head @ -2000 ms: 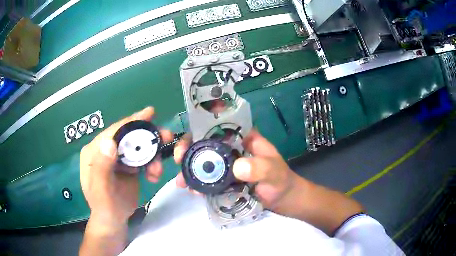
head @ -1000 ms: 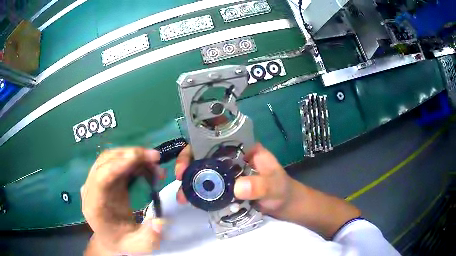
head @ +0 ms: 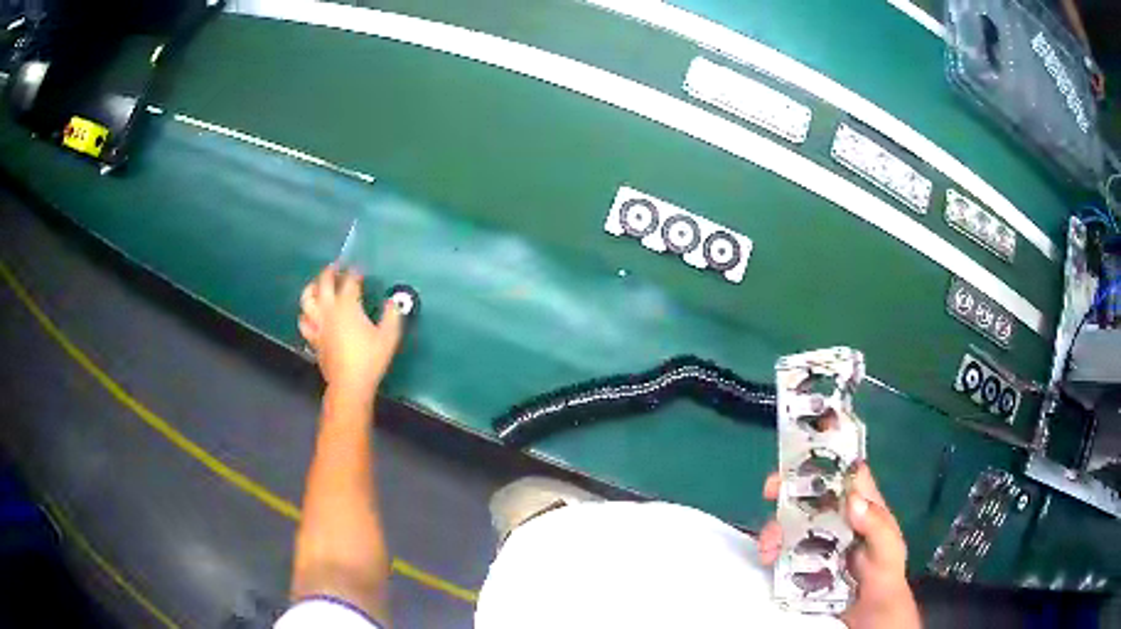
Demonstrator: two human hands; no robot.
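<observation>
My right hand (head: 879,547) grips a silver-grey three-hole frame (head: 818,473) near the bench edge at the right. The frame stands nearly upright in the view and no round black insert shows on it. My left hand (head: 349,329) is over the bench at the left, palm down, with thumb and fingers apart. A small black ringed disc (head: 402,301) lies right beside the thumb. A thin pale sliver (head: 350,240) shows at the fingertips; whether the fingers hold it is unclear.
A long wavy ridged black strip (head: 664,378) lies between my hands. A three-disc unit (head: 680,234) lies beyond it. Plates (head: 880,166) lie between pale rails. A frame bundle (head: 974,522) is at right, a dark device with yellow label (head: 86,133) at far left.
The view has swung left. My left hand has moved away from my right, and the black insert seen in it earlier no longer shows. The insert at my right hand is also out of sight.
</observation>
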